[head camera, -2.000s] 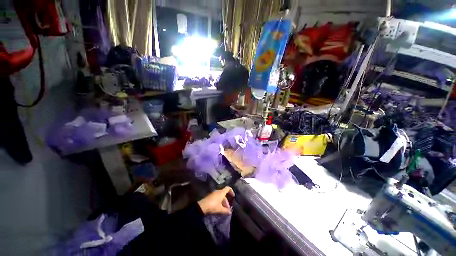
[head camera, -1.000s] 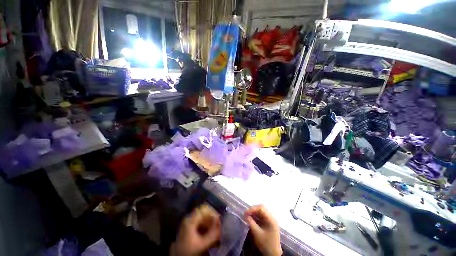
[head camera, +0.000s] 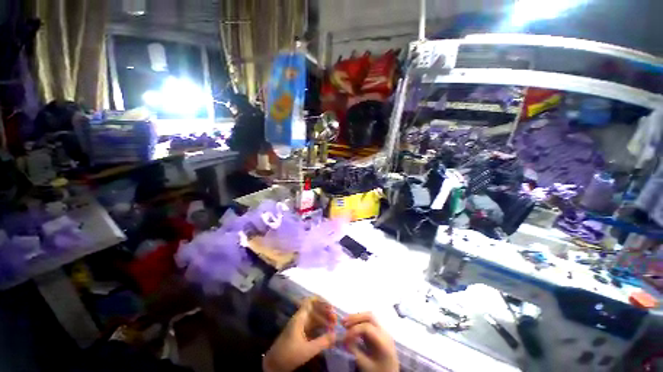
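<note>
My left hand (head camera: 300, 340) and my right hand (head camera: 369, 344) are close together at the table's front edge, fingertips nearly meeting. Between them is a small piece of sheer pale-purple tulle (head camera: 340, 336), mostly hidden by the fingers. Both hands pinch it. A fluffy heap of purple tulle (head camera: 218, 251) with white strips lies beyond my left hand, partly over flat tan cardboard (head camera: 270, 253). The white sewing machine (head camera: 523, 272) stands to the right of my hands, with slim dark tools (head camera: 503, 330) on its bed.
A black flat rectangle (head camera: 355, 247) lies beside the tulle. A yellow box (head camera: 354, 206) and a red-topped white bottle (head camera: 307, 199) stand behind. Dark fabric bundles (head camera: 487, 185) lie behind the machine. Another table (head camera: 102, 225) with tulle is at left. A dark-clothed person (head camera: 247, 129) is at the back.
The view has swung right, showing more of the machine. My right hand has come in beside my left, and both hands have drawn together on the tulle piece.
</note>
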